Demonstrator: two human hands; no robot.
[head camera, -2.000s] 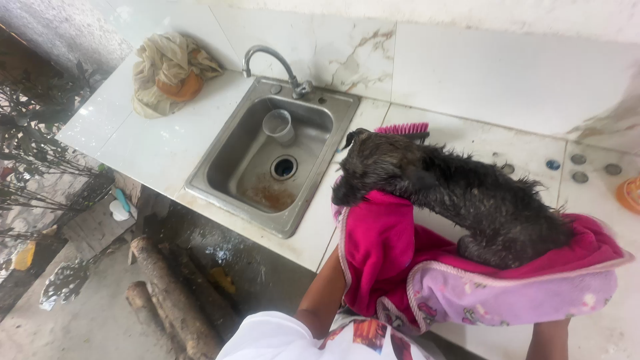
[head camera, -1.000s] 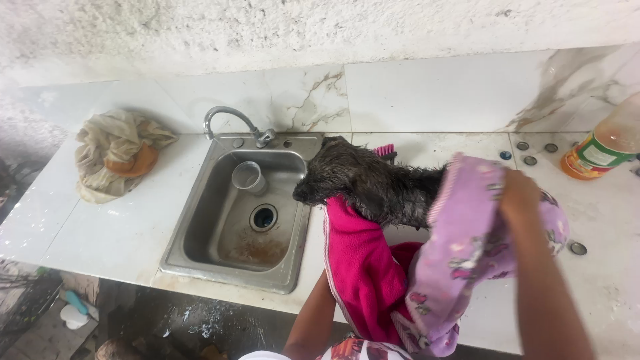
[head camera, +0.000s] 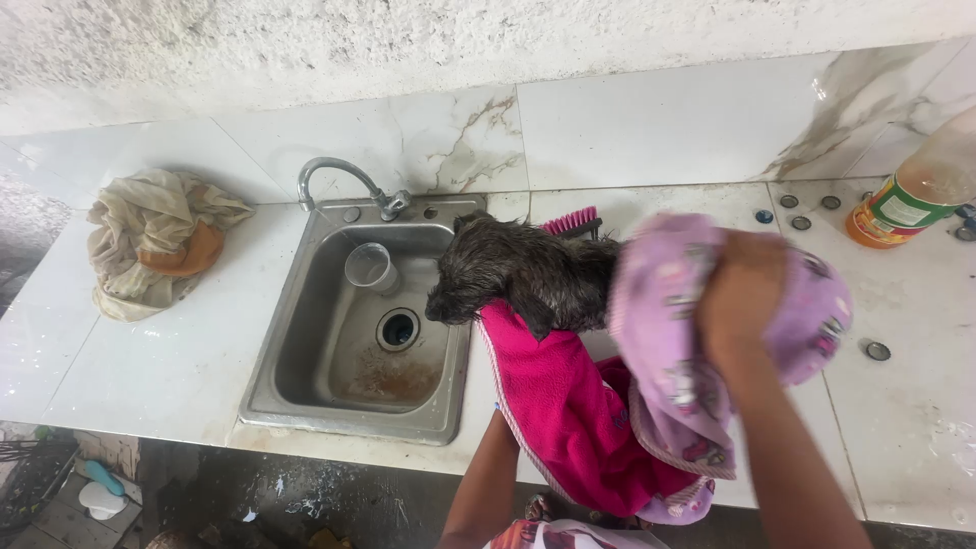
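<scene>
A wet, dark-furred puppy (head camera: 526, 267) is on the tiled counter, its head over the right rim of the steel sink (head camera: 351, 425). A fleece blanket, magenta on one side (head camera: 560, 408) and printed lilac on the other (head camera: 663, 305), lies under its chin and covers its hind part. My right hand (head camera: 743, 293), blurred, presses on the lilac side over the puppy's back. My left hand is hidden under the magenta part; only the forearm shows. Behind the puppy lies a brush with pink bristles (head camera: 572, 221).
A clear plastic cup (head camera: 371, 267) stands in the sink below the curved faucet (head camera: 339, 164). A crumpled beige cloth (head camera: 145, 236) lies at the left. Bottle caps (head camera: 878, 350) and a plastic bottle with orange liquid (head camera: 907, 206) are at the right. The counter's front edge runs below.
My right hand has come up from the blanket's lower right edge and folded its lilac side over the puppy's hind part, which was uncovered two seconds ago. The view has shifted.
</scene>
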